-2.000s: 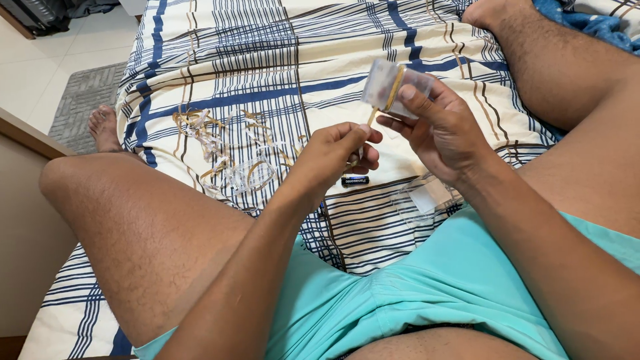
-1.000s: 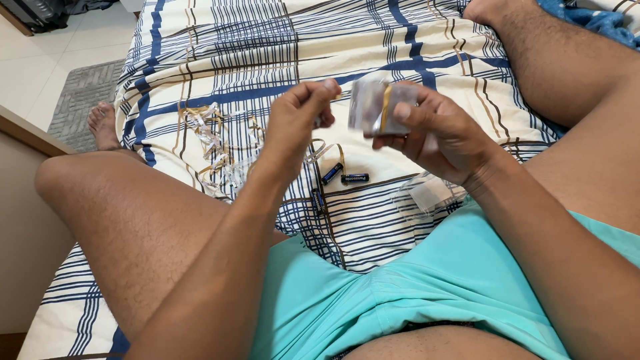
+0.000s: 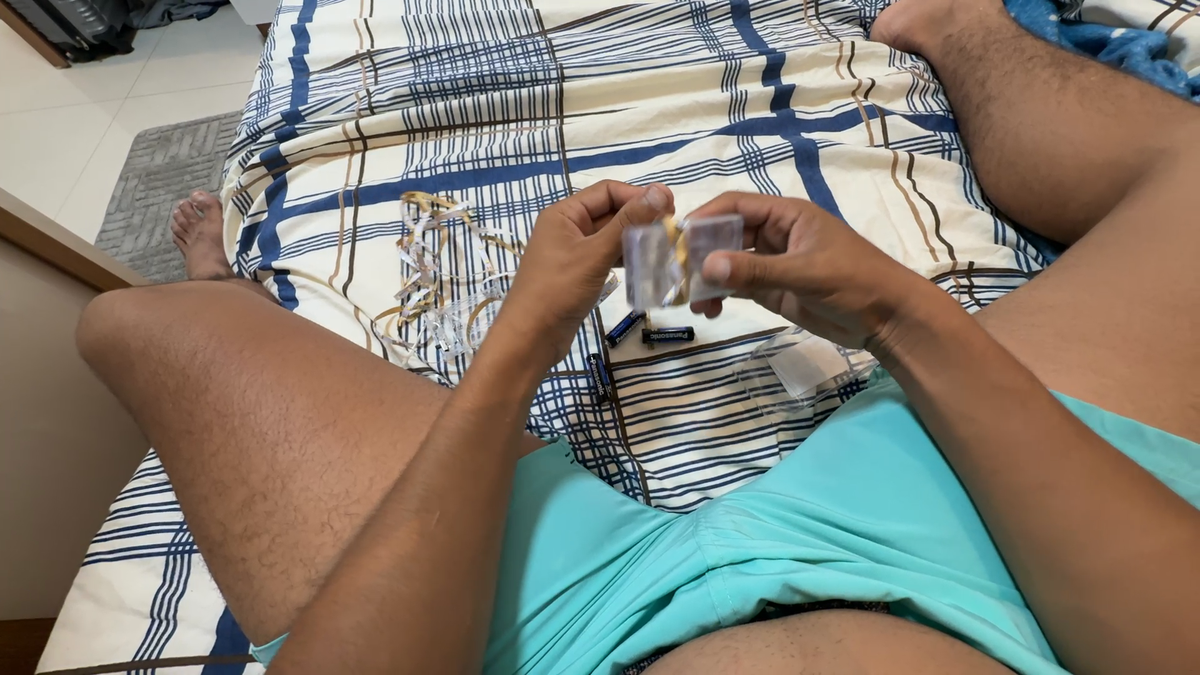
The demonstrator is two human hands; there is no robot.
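Between my two hands is a small clear plastic box with a gold ribbon around its middle. My right hand grips the box's right end, thumb on the near face. The fingertips of my left hand are pinched together at its upper left edge; whether they hold the ribbon or the box is unclear. Below the hands, several blue Panasonic batteries lie on the bedsheet, one crosswise, one slanted and one nearly lengthwise. A tangle of gold and white ribbons lies left of my left hand.
Clear plastic packaging with a white piece rests on the checked bedsheet, near my turquoise shorts. My bent legs frame the bed area. A grey mat is on the floor at left, and a blue cloth lies at upper right.
My left hand has moved from left of the box to its upper edge. The ribbon around the box looks looser and twisted. More batteries show on the sheet than two seconds ago.
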